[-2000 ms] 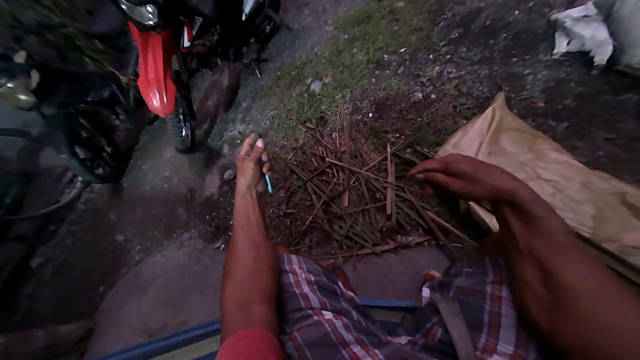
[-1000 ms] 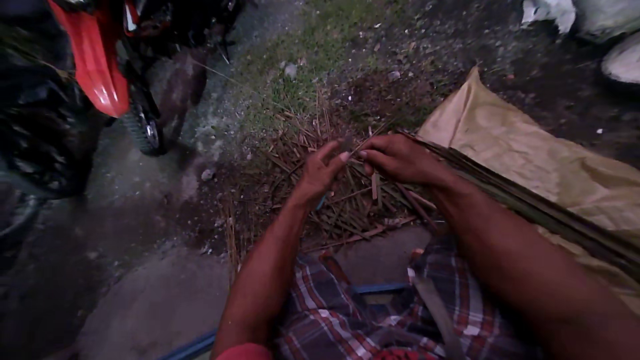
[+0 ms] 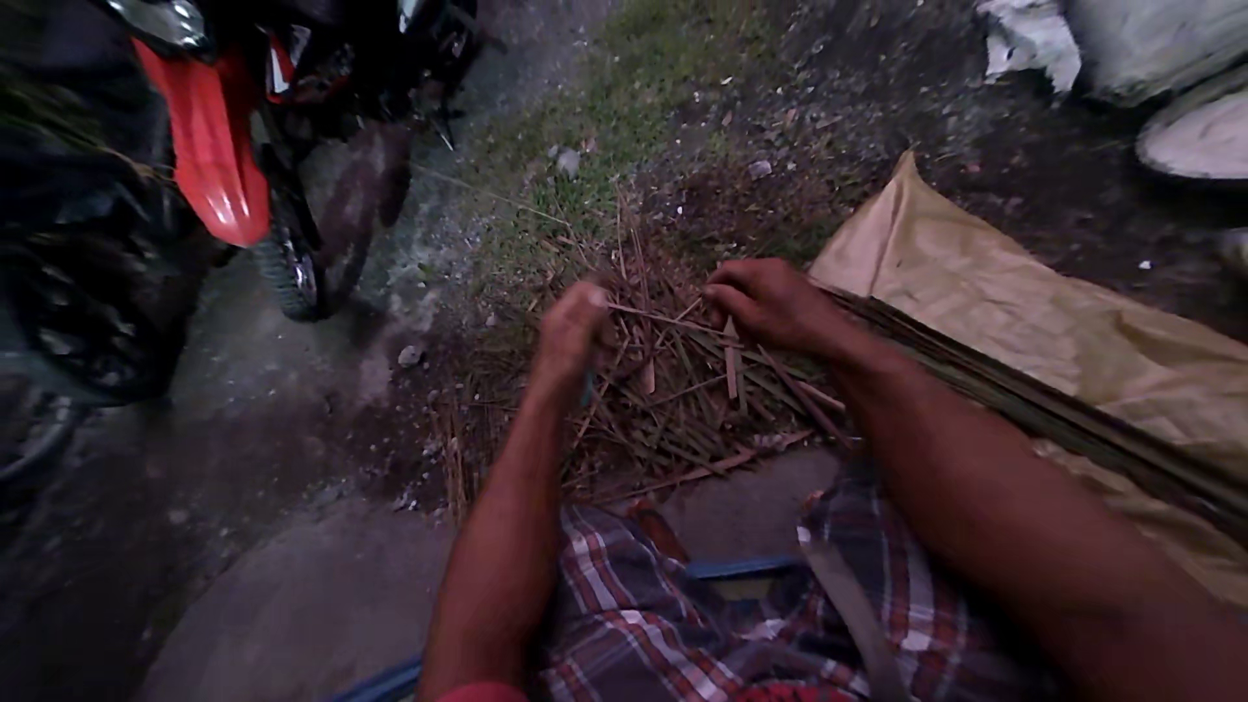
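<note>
My left hand (image 3: pixel 573 331) is closed over the pile of cut strips, with one end of a thin plant strip (image 3: pixel 658 317) at its fingertips. A small turquoise thing (image 3: pixel 588 385) shows just below that hand, mostly hidden by it. To the right, my right hand (image 3: pixel 765 300) has its fingers curled at the strip's other end, palm down. Beneath and between both hands lies a loose pile of brown, narrow plant strips (image 3: pixel 673 409). Long dark leaf strips (image 3: pixel 1053 395) run from beside my right hand, past the forearm, to the right edge.
A tan sheet (image 3: pixel 985 283) lies under the long strips at right. A motorcycle with a red front fender (image 3: pixel 210 146) stands at upper left, beside another dark motorcycle's wheel (image 3: pixel 88 331). Pale sacks (image 3: pixel 1150 44) are at upper right. Grass (image 3: pixel 624 107) grows beyond the pile.
Since one second ago, my hands have moved apart from being close together over the pile. Two seconds ago they were wider apart still, the left with a light blue thing at its fingers.
</note>
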